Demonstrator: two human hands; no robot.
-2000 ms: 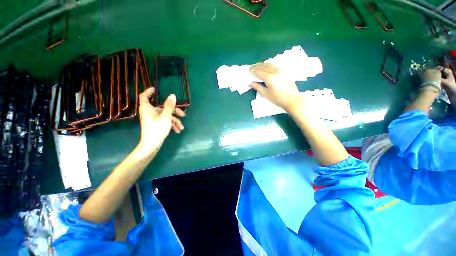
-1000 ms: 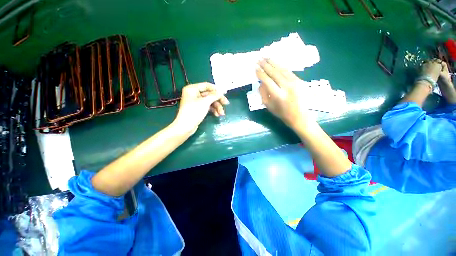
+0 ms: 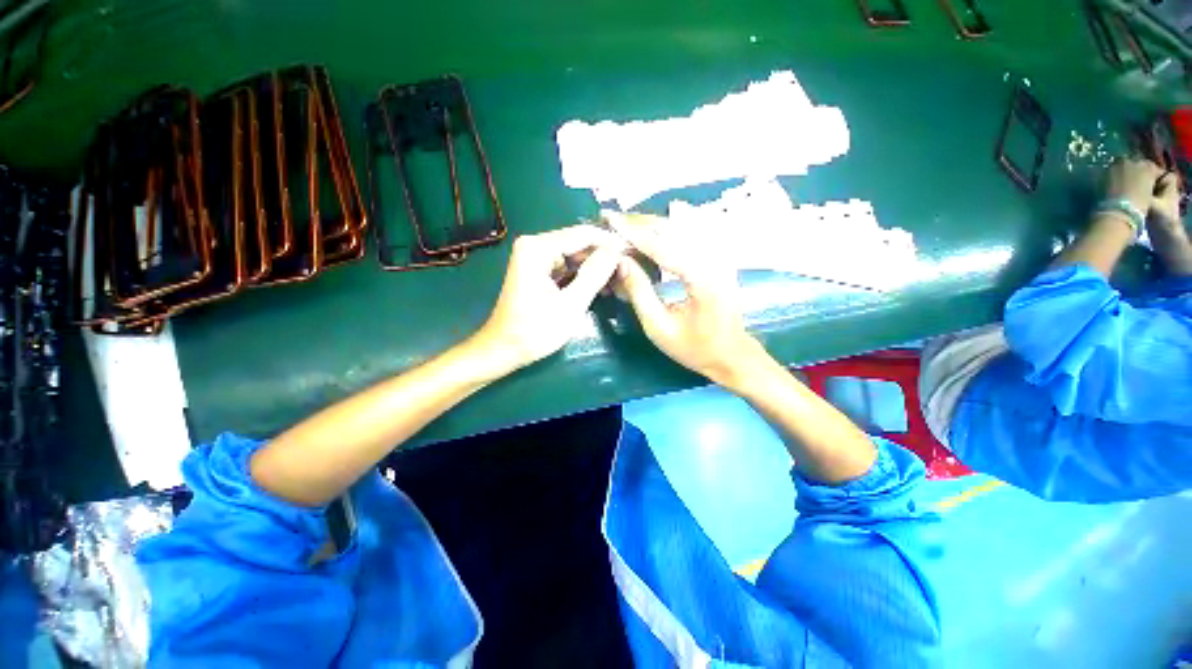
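My left hand (image 3: 549, 290) and my right hand (image 3: 682, 303) meet fingertip to fingertip above the green bench, left of and below the white sticker sheets (image 3: 706, 141). Any small piece between the fingertips is too small to make out. The sheets lie in two overlapping groups with notched edges; my right hand covers the left end of the lower group. Two copper-edged frames (image 3: 498, 209) lie overlapped to the left of my hands. A stack of frames (image 3: 318, 196) leans together further left.
A white paper strip (image 3: 141, 405) shows below the stack. Glossy black packs (image 3: 29, 340) are at far left, a crinkled clear bag (image 3: 94, 575) below. Single frames lie along the far side. A neighbouring worker in blue sleeves (image 3: 1092, 320) is at right, near a single frame (image 3: 1024, 139).
My right hand has left the white sheets and moved left to meet my left hand. The second frame now lies overlapped on the single one, beside the stack.
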